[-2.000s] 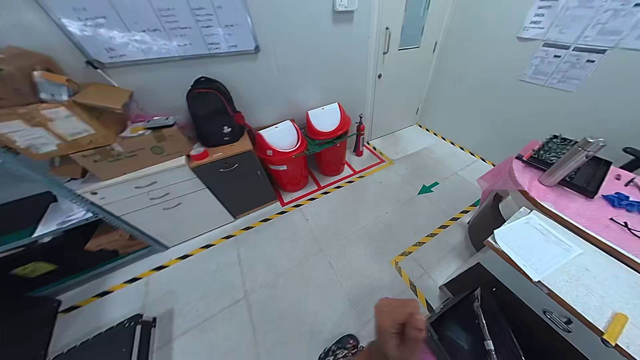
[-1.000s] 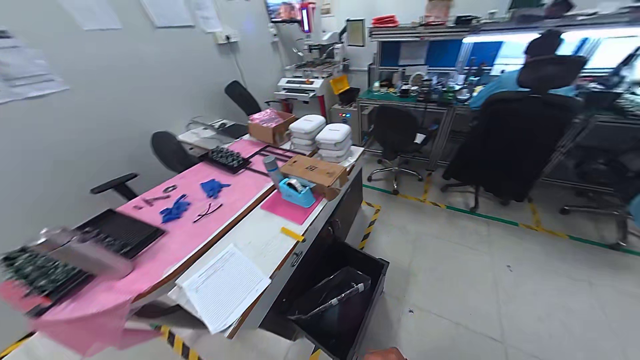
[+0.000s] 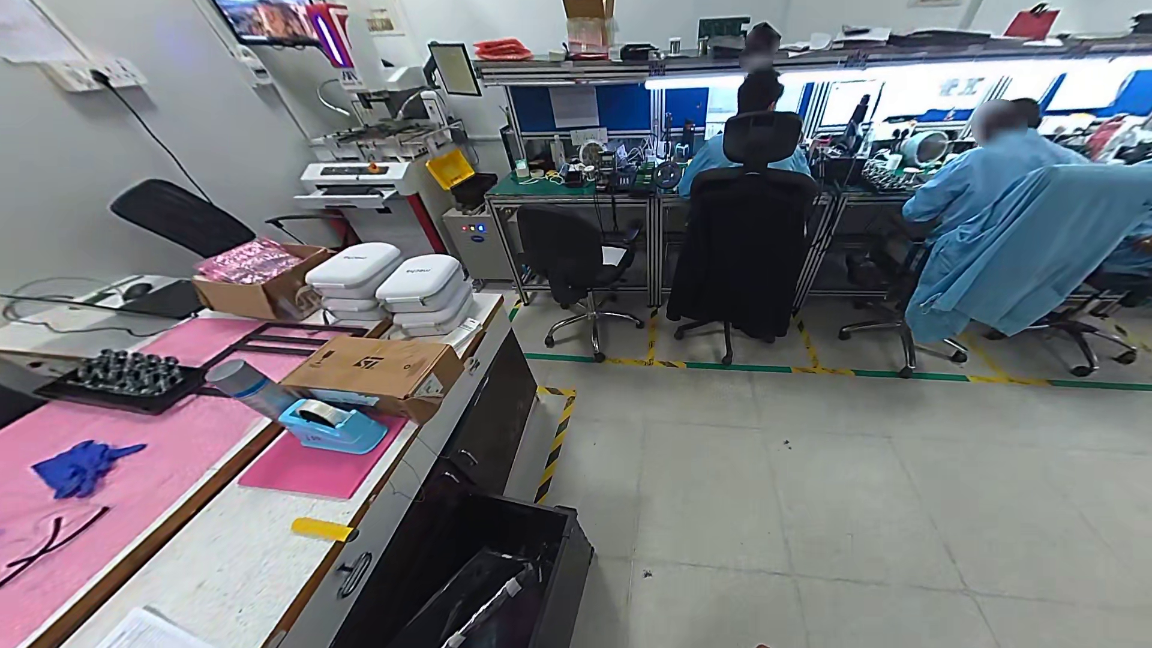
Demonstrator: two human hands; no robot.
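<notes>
Neither of my hands can be made out; only a tiny skin-toned spot shows at the bottom edge of the head view. On the workbench at left stand a blue tape dispenser on a pink sheet, a cardboard box and a grey cylinder. Blue gloves and black-framed glasses or straps lie on the pink mat. A yellow strip sits near the bench edge. Beside the bench, a black bin holds dark plastic material.
Stacked white cases and an open carton stand at the bench's far end. Office chairs line a far workbench, where people in blue sit. Striped floor tape runs past the cabinet.
The view has swung far to the right, from the wall with red bins to the far workbench. The hand seen low in the earliest frame has almost left the picture.
</notes>
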